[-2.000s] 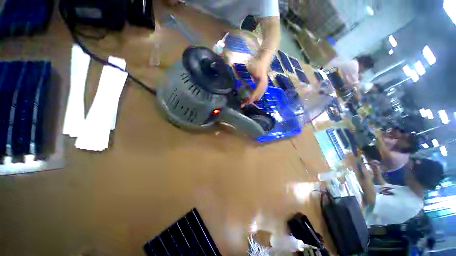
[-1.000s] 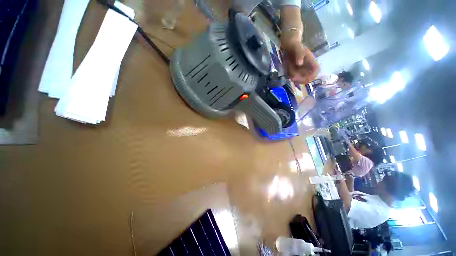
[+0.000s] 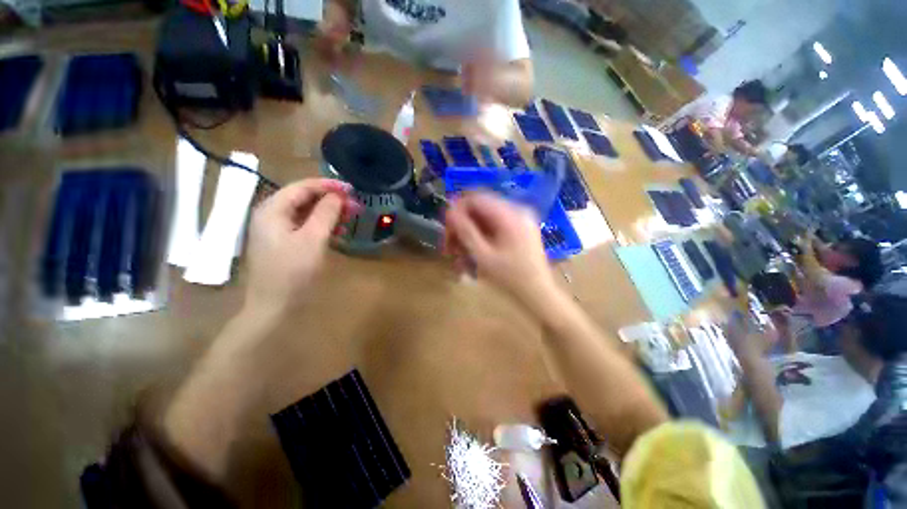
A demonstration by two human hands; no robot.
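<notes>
My left hand (image 3: 296, 231) is raised at the left side of the grey tape dispenser (image 3: 370, 234), thumb and fingertips pinched together. My right hand (image 3: 494, 239) is over the dispenser's front arm, beside the blue parts tray (image 3: 562, 235), fingers bent together. Both hands are bare and blurred; whether a tape piece is between the fingertips cannot be told. The dispenser has a black round top and a lit red-orange light. A dark solar cell (image 3: 341, 442) with pale lines lies on the brown tabletop below my hands.
Cut ribbon pieces (image 3: 471, 469), a white bottle (image 3: 519, 435) and a black iron stand (image 3: 575, 467) lie at the bottom. White strips (image 3: 221, 224), cell stacks (image 3: 99, 237) and a black box (image 3: 206, 70) are at left. A person (image 3: 448, 35) is opposite; others sit at right.
Both my hands and forearms have come into view at the dispenser. The camera view has shifted, showing the whole dark cell and more of the tray. The other person's hand has moved back from the dispenser.
</notes>
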